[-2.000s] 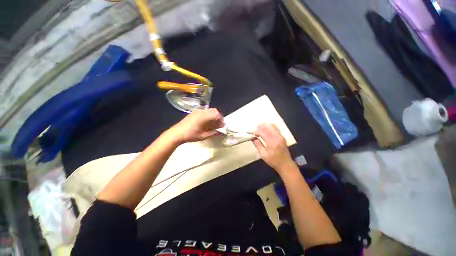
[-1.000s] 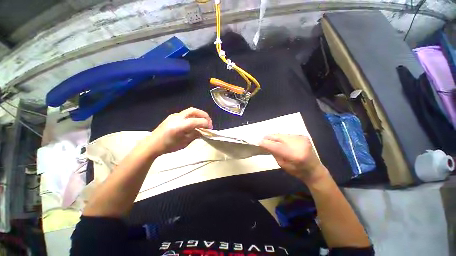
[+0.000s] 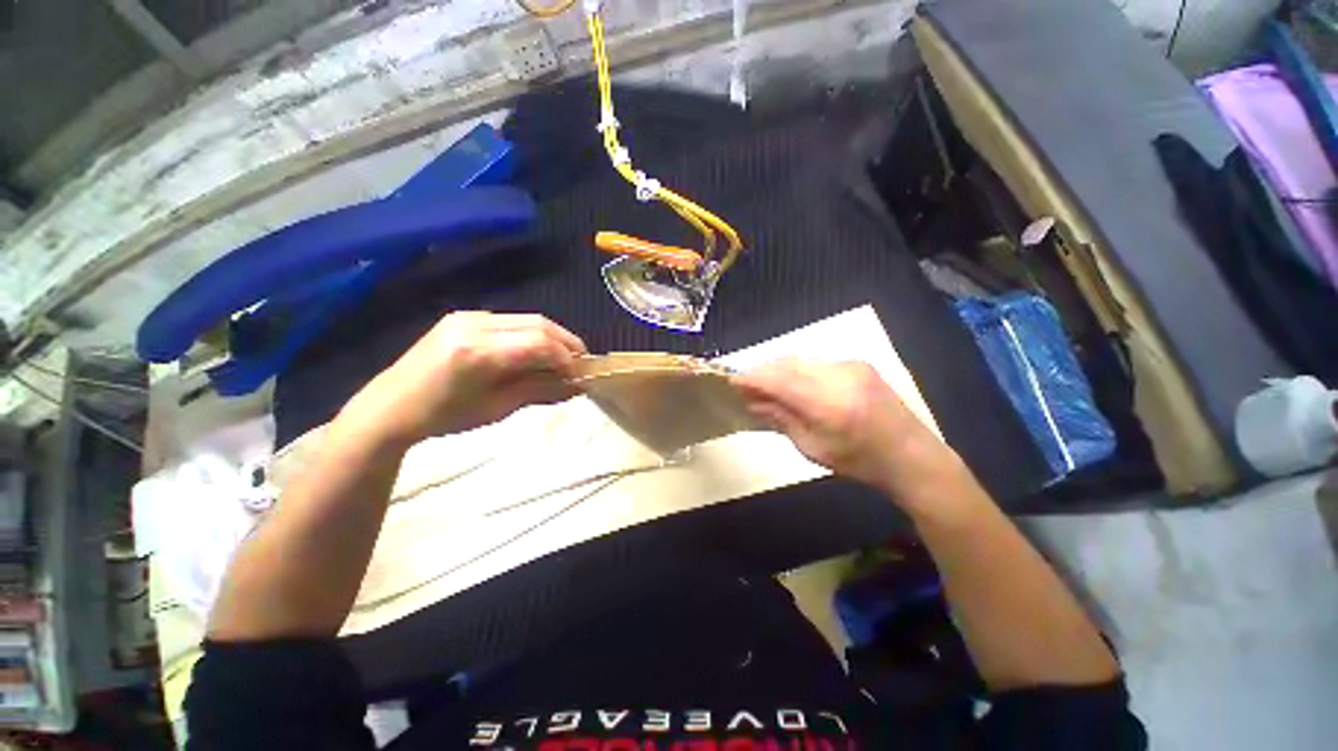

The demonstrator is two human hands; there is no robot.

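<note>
A cream trouser leg (image 3: 572, 499) lies across the black ribbed table cover (image 3: 792, 220), its straight end at the right. My left hand (image 3: 496, 370) pinches a raised edge of the cream cloth. My right hand (image 3: 829, 417) pinches the same edge further right. The edge is stretched between both hands above the rest of the piece, with a fold hanging below it. Fingertips are partly hidden by the cloth. The steam iron (image 3: 656, 288), silver with an orange handle, rests on the table beyond the hands, touched by neither.
Yellow hose and cord (image 3: 606, 110) come down to the iron. A blue padded sleeve board (image 3: 338, 264) lies at the far left. Pale cloth pieces (image 3: 198, 521) are piled at the left end. A blue plastic packet (image 3: 1045, 385) and a white thread cone (image 3: 1288, 426) are at the right.
Both hands have kept hold of the cloth and spread apart since the earliest frame. The raised edge is now straighter and held higher, with more cloth hanging below. The camera view has shifted.
</note>
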